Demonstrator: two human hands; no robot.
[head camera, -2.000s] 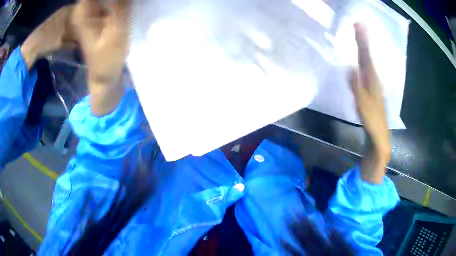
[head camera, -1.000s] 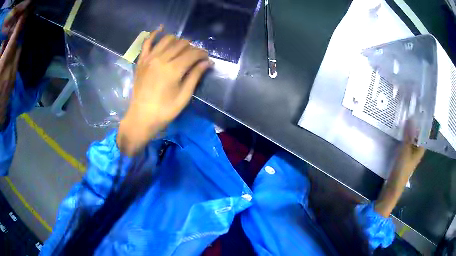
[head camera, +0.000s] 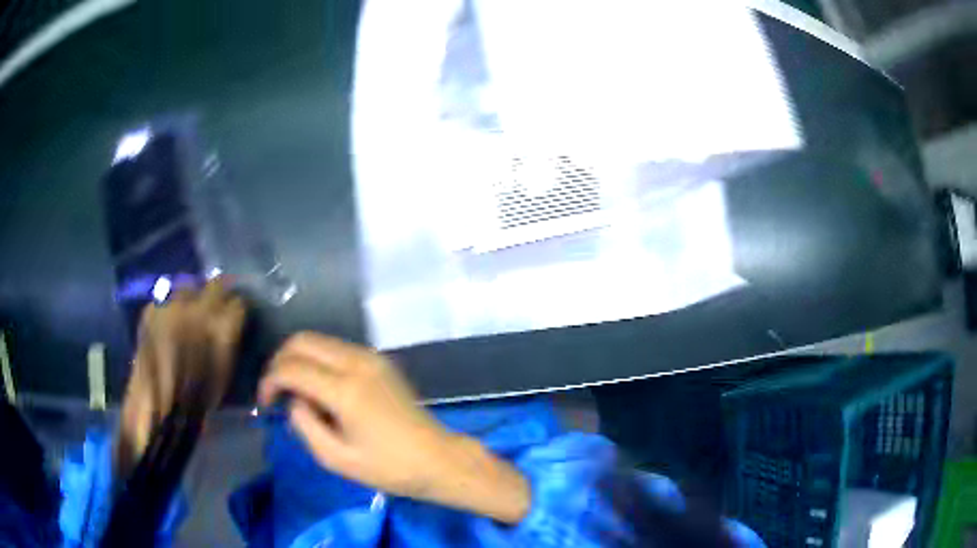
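Dark glossy panels lie on the dark green bench at the left, blurred, with a clear glossy strip beside them. My left hand is blurred at their near end; whether it grips anything cannot be told. My right hand is at the bench's front edge just right of it, fingers curled, with no held thing clearly visible. White sheets lie at the centre, overexposed. A patterned piece with rows of dark dashes lies on them. A small glint right of the panels is too blurred to name.
The bench's pale front edge curves below the sheets. A pale tape tab is on the edge at left. A teal perforated crate stands below the bench at right, with white material inside. A bright green object is beside it.
The view has swung right, so the sheets now sit at the centre and the crate shows. My right hand has left the clear, rounded sheet and come beside my left hand.
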